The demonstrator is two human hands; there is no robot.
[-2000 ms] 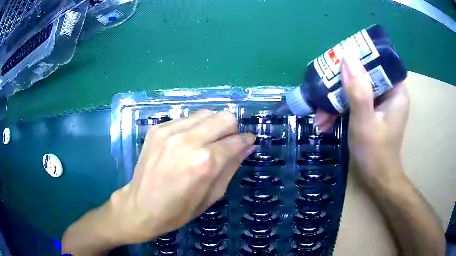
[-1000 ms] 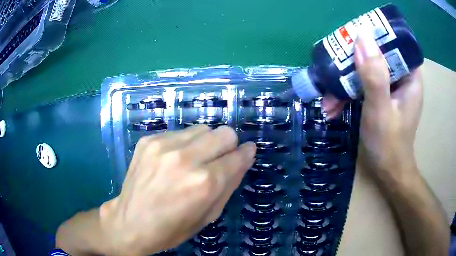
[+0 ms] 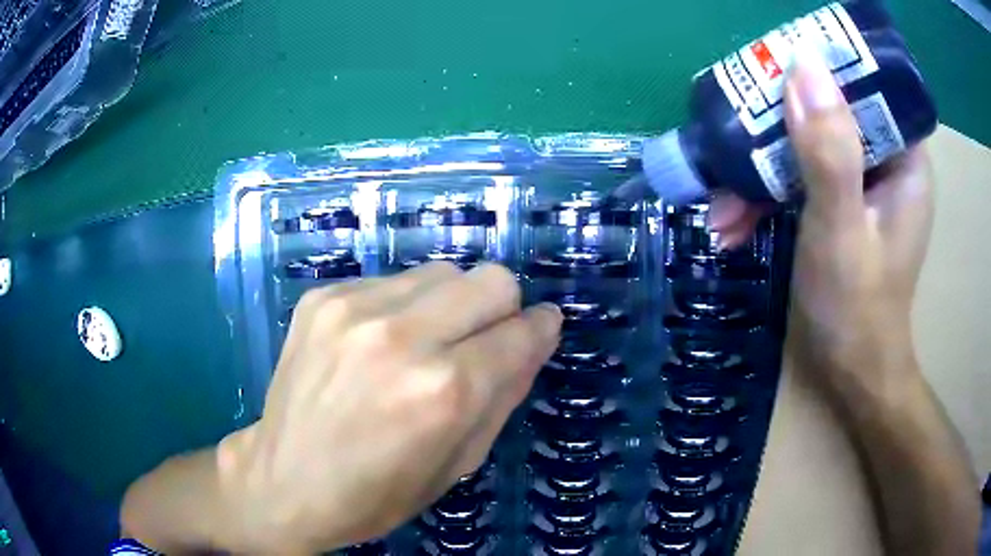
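Note:
A black adhesive bottle [image 3: 739,109] with a white and red label lies tilted in my right hand [image 3: 853,217], its pale blue collar pointing down-left. The dark nozzle tip is near the top part of the third column. A clear tray [image 3: 241,234] holds several columns of black round parts [image 3: 576,404]. My left hand [image 3: 402,380] is over the tray's left and middle columns, fingers curled, fingertips at the third column beside a part. Whether it pinches something is hidden by the fingers.
Other clear blister trays [image 3: 82,87] are at the upper left. A white round disc [image 3: 99,333] lies on the green mat [image 3: 413,65] at the left, with another cut off at the edge. A cardboard sheet [image 3: 945,293] is under my right forearm.
The tray has shifted up and left in view since two seconds ago, with the white discs. The bottle and right hand have moved up and right. The left hand now sits lower relative to the tray.

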